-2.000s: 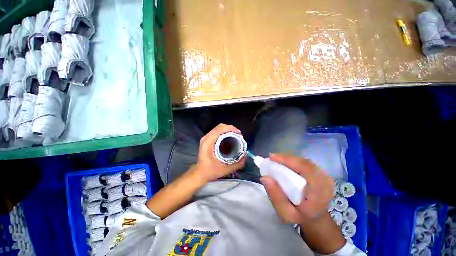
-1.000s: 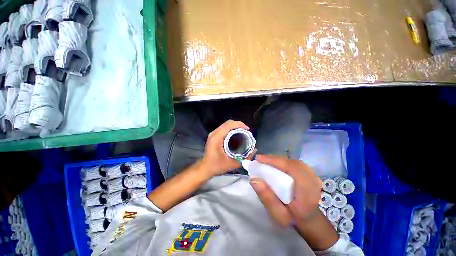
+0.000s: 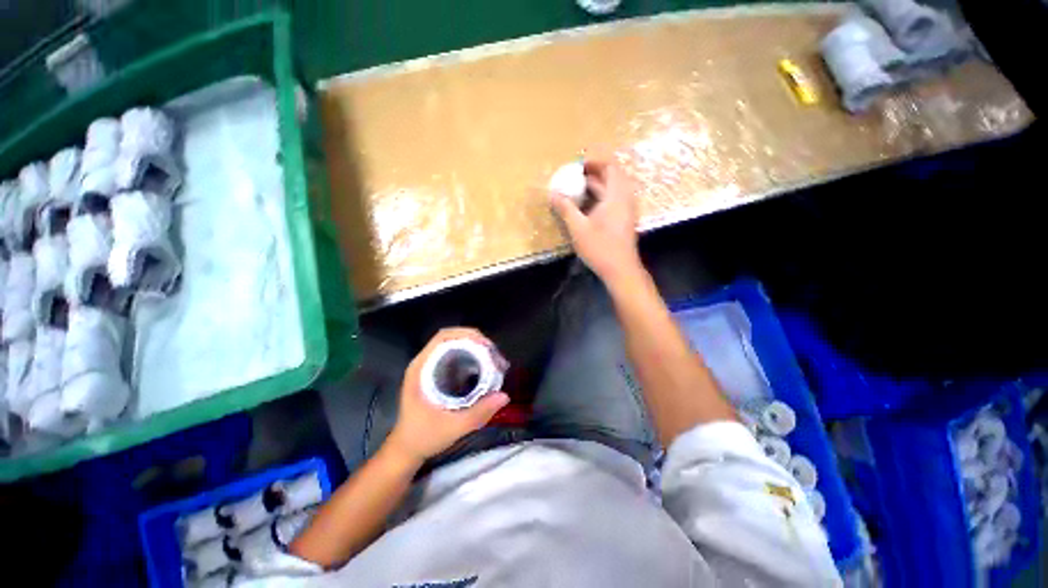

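Note:
My left hand (image 3: 442,402) holds a light grey tube body (image 3: 426,379) over my lap. Its round open end faces up and shows a dark bore. My right hand (image 3: 603,218) is stretched out over the tan bench, with thumb and fingers around the white glue bottle (image 3: 569,182). Only the bottle's rounded white end shows clearly; the rest is hidden by the hand or too small to tell. I cannot tell whether it touches the bench.
A green crate (image 3: 301,230) with rows of grey bodies (image 3: 144,236) is on the left. A left blue bin (image 3: 155,534) holds grey parts. The right blue bin (image 3: 793,414) holds round end pieces (image 3: 802,471). A yellow stick (image 3: 796,83) and grey parts (image 3: 862,57) lie at the bench's right.
My right hand has moved the glue bottle away from the tube body and out over the bench. My left hand still holds the tube body. The view has shifted and tilted.

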